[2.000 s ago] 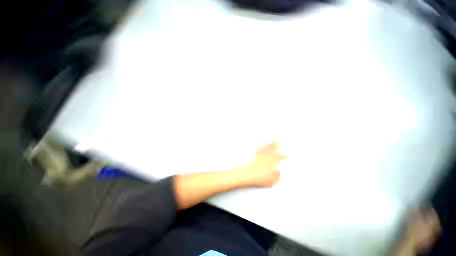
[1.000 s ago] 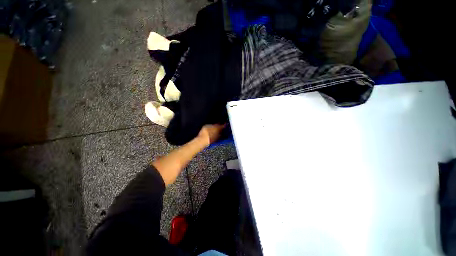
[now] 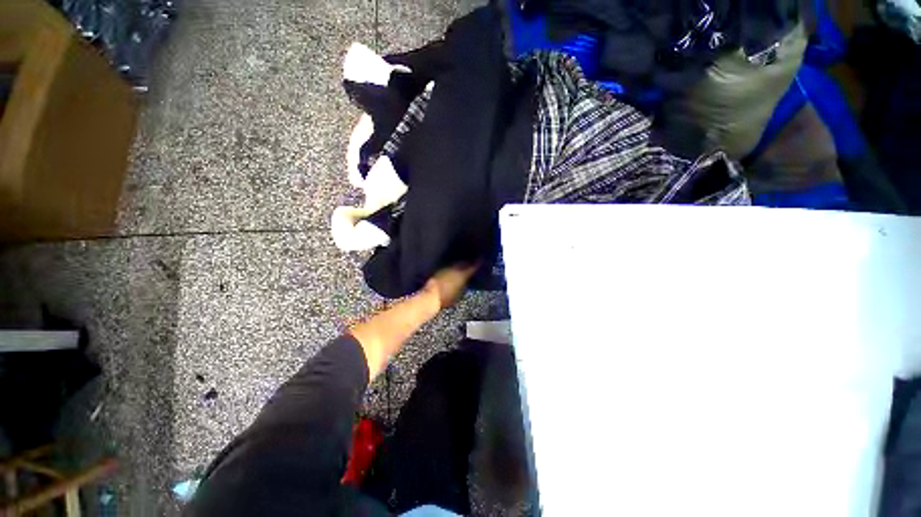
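A black garment (image 3: pixel 444 151) with pale wavy pieces (image 3: pixel 384 185) along its left side hangs in a heap beyond the left edge of the white table (image 3: pixel 697 333). Checked fabric (image 3: pixel 596 141) lies bunched to its right, partly behind the table's far edge. My left hand (image 3: pixel 454 283) reaches to the near lower side of the black garment, just left of the table corner. Its fingers are hidden in or behind the dark cloth, so I cannot tell its grip. My right hand is out of the picture.
A brown box (image 3: pixel 81 151) stands on the speckled floor at far left. Blue bins (image 3: pixel 808 111) with dark and olive cloth are behind the table. A red item (image 3: pixel 362 452) is below my forearm. Dark cloth shows at the table's right edge.
The view has swung from the table to its left side. Since one second ago, the checked fabric's end has drawn back off the tabletop. My left hand stays at the black garment.
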